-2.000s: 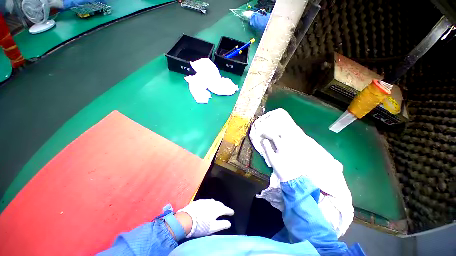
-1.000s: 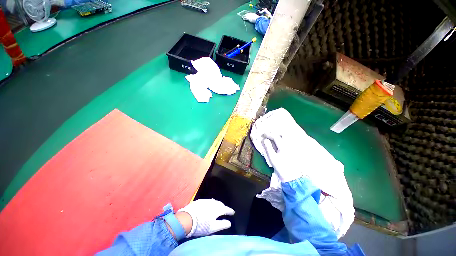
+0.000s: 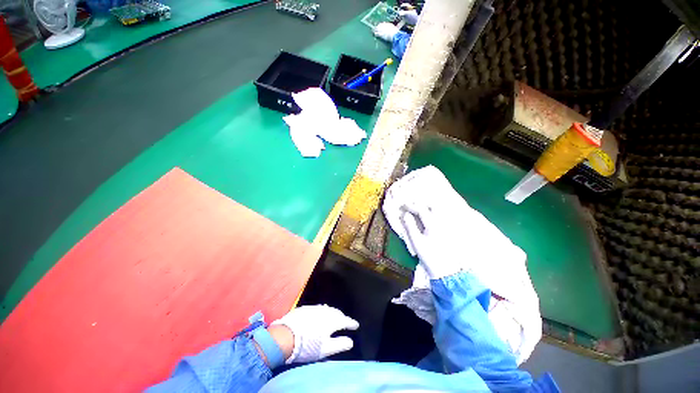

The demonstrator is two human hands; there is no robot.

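My left hand [image 3: 316,333], in a thin white glove with a blue band at the wrist, is at the bottom centre beside the red mat's edge, over a dark gap. It is empty, thumb and fingers apart. My right hand [image 3: 427,244], also white-gloved, rests on top of a large crumpled white cloth bundle [image 3: 491,249] at the booth's front edge. White on white blurs its outline; a dark gap shows between its fingers. An orange-yellow nozzle [image 3: 564,153] with a pale tip hangs above the booth's green floor, right of the bundle, touched by neither hand.
Red mat [image 3: 165,284] on the left. Two black bins [image 3: 294,80], one holding pens, and a white crumpled piece [image 3: 318,123] stand beyond. A pale post [image 3: 407,100] edges the foam-lined booth; a metal box [image 3: 537,115] sits inside. Another person's gloved hands [image 3: 387,29] and circuit boards [image 3: 298,9] show at the top.
My hands, the bundle and the nozzle stay practically still. At the top, the other person's gloved hands have shifted and a green board now shows by them. The sleeve at the top left has moved.
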